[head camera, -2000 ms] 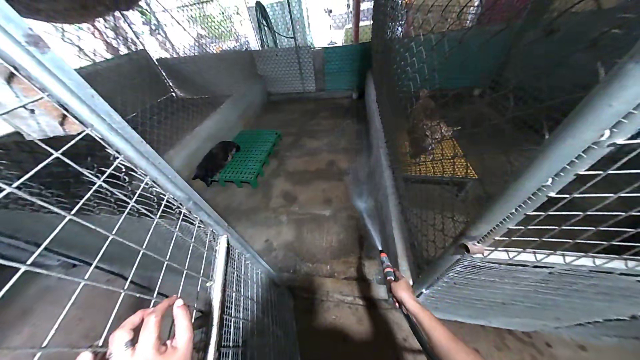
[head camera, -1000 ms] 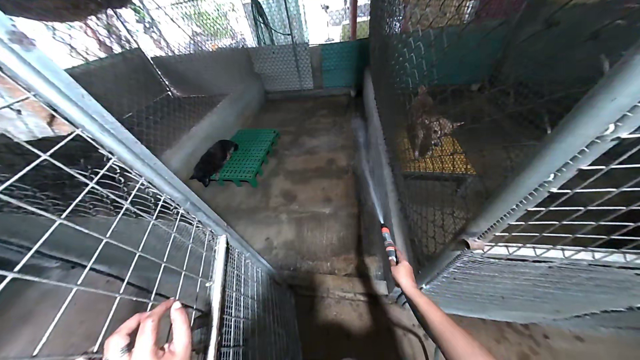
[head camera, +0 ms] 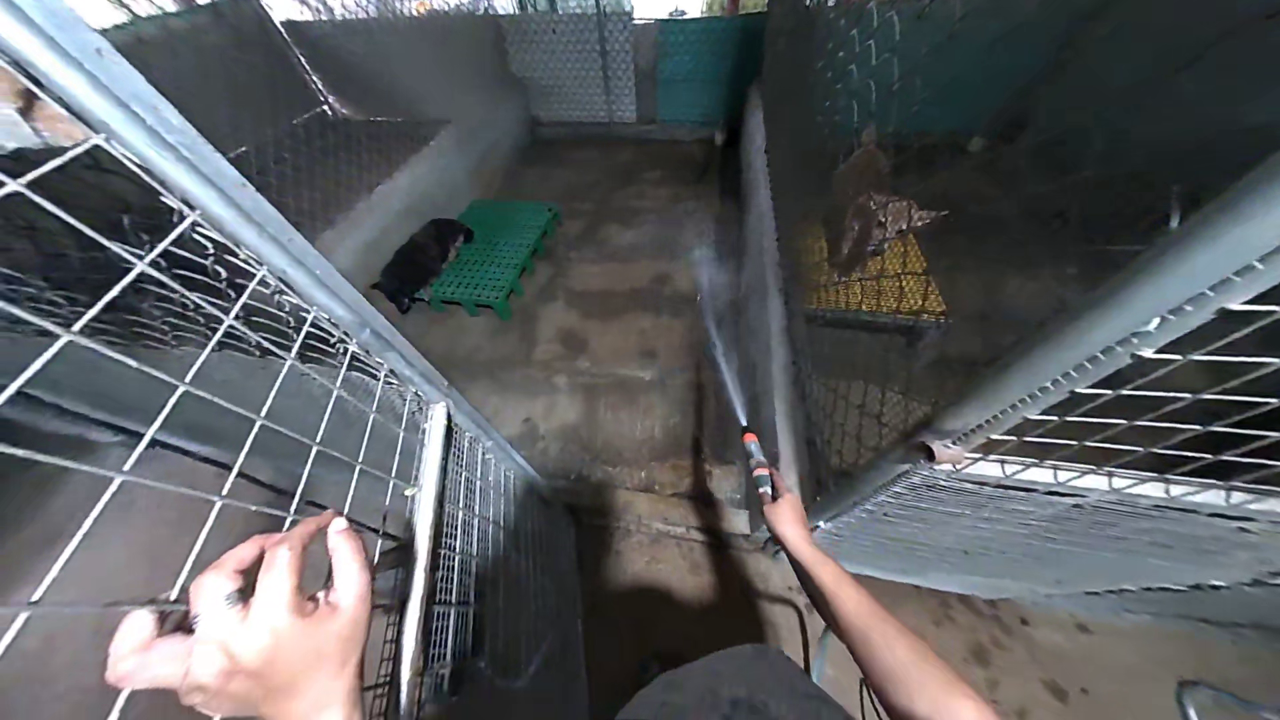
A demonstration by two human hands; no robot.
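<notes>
My right hand [head camera: 786, 510] is closed around a hose nozzle [head camera: 757, 462] with orange bands, low and right of centre. A jet of water [head camera: 722, 355] sprays from its tip toward the wet concrete floor [head camera: 625, 350], beside the low wall at the right. The hose trails down by my forearm. At the lower left my left hand [head camera: 265, 615], with a ring on one finger, has its fingers curled at the wire mesh of a metal gate [head camera: 215, 385]; whether they grip a wire I cannot tell.
A dark-furred dog [head camera: 425, 262] lies against a green plastic pallet [head camera: 500, 250] at the left wall. Behind mesh on the right, a brown animal is on a yellow slatted platform [head camera: 880, 285]. A metal-framed mesh panel [head camera: 1130, 400] stands at the right, and a low concrete wall [head camera: 770, 300] divides the pens.
The water jet has swung from along the right wall's base slightly leftward since one second ago. The brown animal's head has shifted. The view tilts down somewhat. My left hand stays at the mesh.
</notes>
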